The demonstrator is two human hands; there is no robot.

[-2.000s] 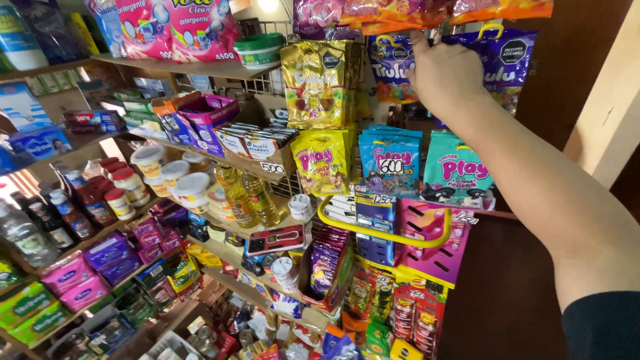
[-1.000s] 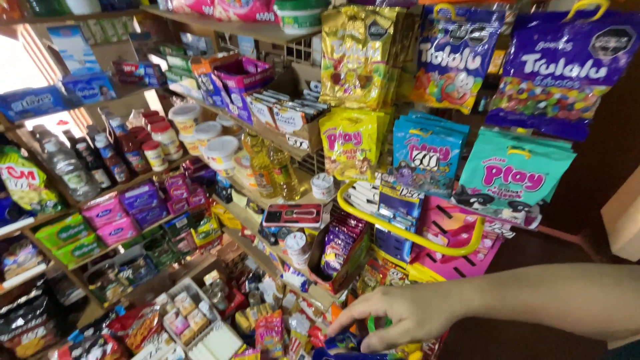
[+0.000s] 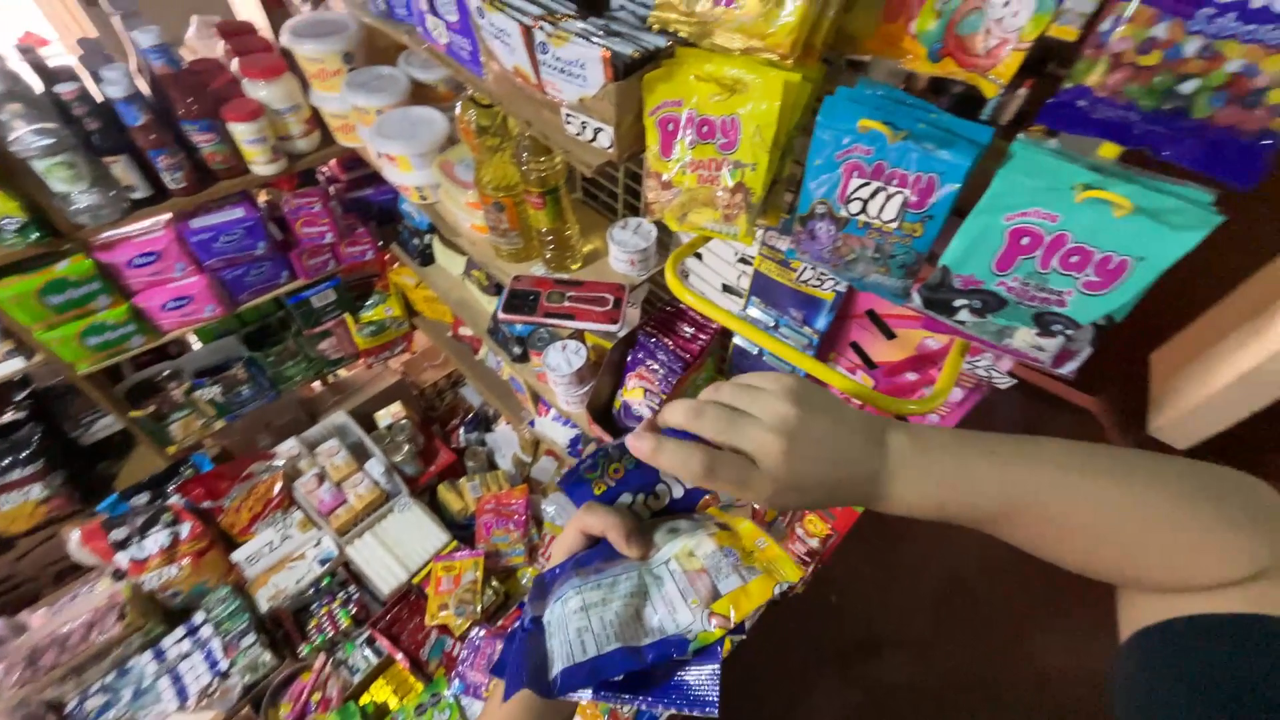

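My left hand (image 3: pixel 600 535) comes up from the bottom edge and holds blue and yellow candy bags (image 3: pixel 640 600), its thumb lying over them. The upper bag's printed back faces up, and a blue bag (image 3: pixel 620 480) shows behind it. Across the image from the right reaches my right hand (image 3: pixel 770 440), its fingers curled on the top of that rear blue bag; part of the bag is hidden under them. Just above my right hand is a yellow display hook bar (image 3: pixel 820 370).
Hanging Play candy bags in yellow (image 3: pixel 710 140), blue (image 3: pixel 885 190) and teal (image 3: pixel 1070 250) are above my hands. A red-cased phone (image 3: pixel 563 303) lies on a shelf beside oil bottles (image 3: pixel 545 200). A wooden post (image 3: pixel 1220 350) stands at the right.
My right hand has come down from the upper hanging bags to the bags at lower centre. My left hand and the bags in it have come into view. The view has moved lower and nearer.
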